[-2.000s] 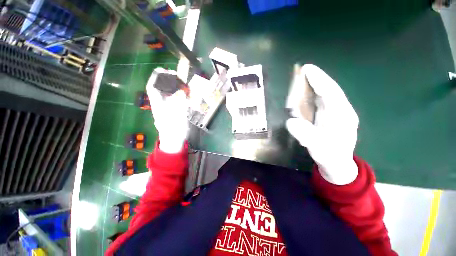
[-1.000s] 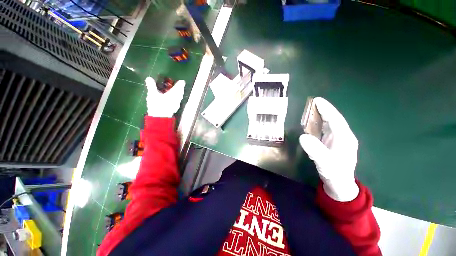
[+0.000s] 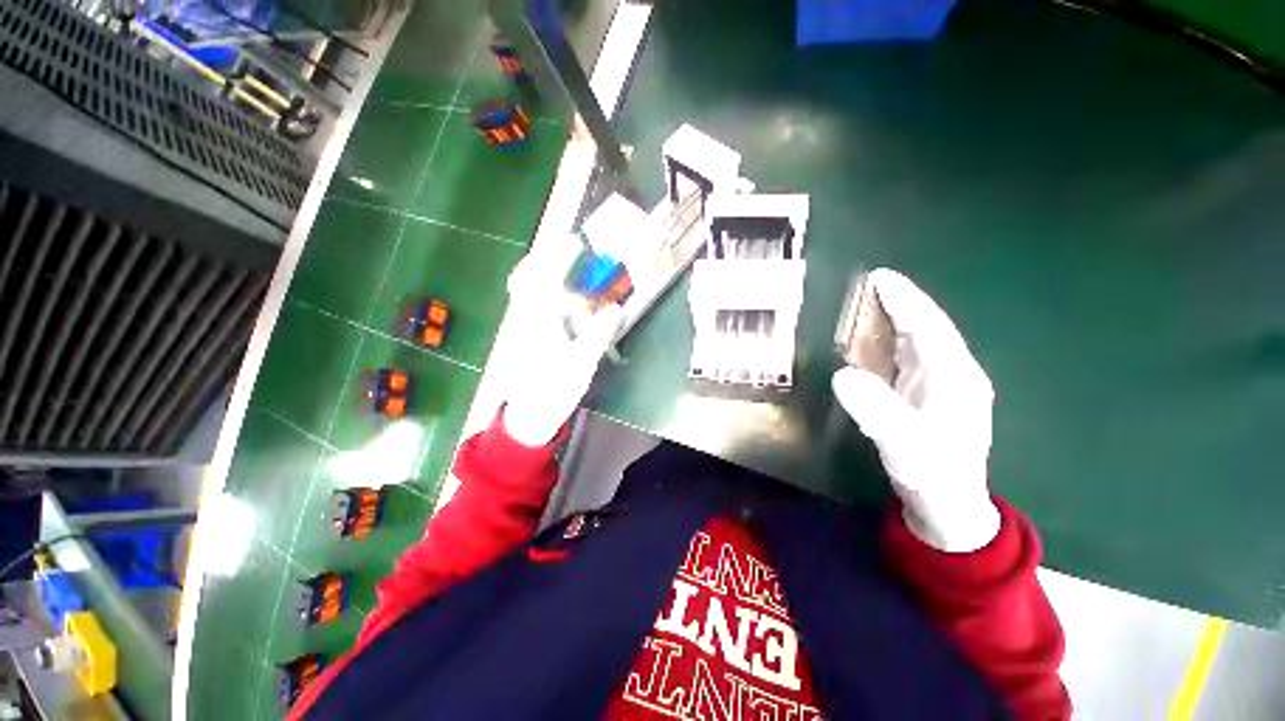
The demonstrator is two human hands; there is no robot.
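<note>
My gloved left hand [image 3: 553, 345] holds a small component [image 3: 603, 279] with a blue face and an orange band, at the lower part of the angled white fixture [image 3: 682, 211]. Whether the component touches the fixture cannot be told. The upright white fixture [image 3: 748, 289] stands to its right, with dark bars in its two openings. My gloved right hand [image 3: 923, 402] grips a flat grey-brown metal plate [image 3: 865, 333] to the right of the upright fixture, apart from it.
The green conveyor [image 3: 345, 268] curves along the left with spaced dark and orange components [image 3: 429, 321]. A metal post [image 3: 575, 88] stands between it and the green table [image 3: 1099, 310]. A blue bin [image 3: 874, 17] lies at the far edge. Grey louvred equipment [image 3: 127, 324] is at left.
My left hand has moved from the conveyor to the angled fixture, now with a blue-faced component in it. My right hand has stayed nearly in place with the plate.
</note>
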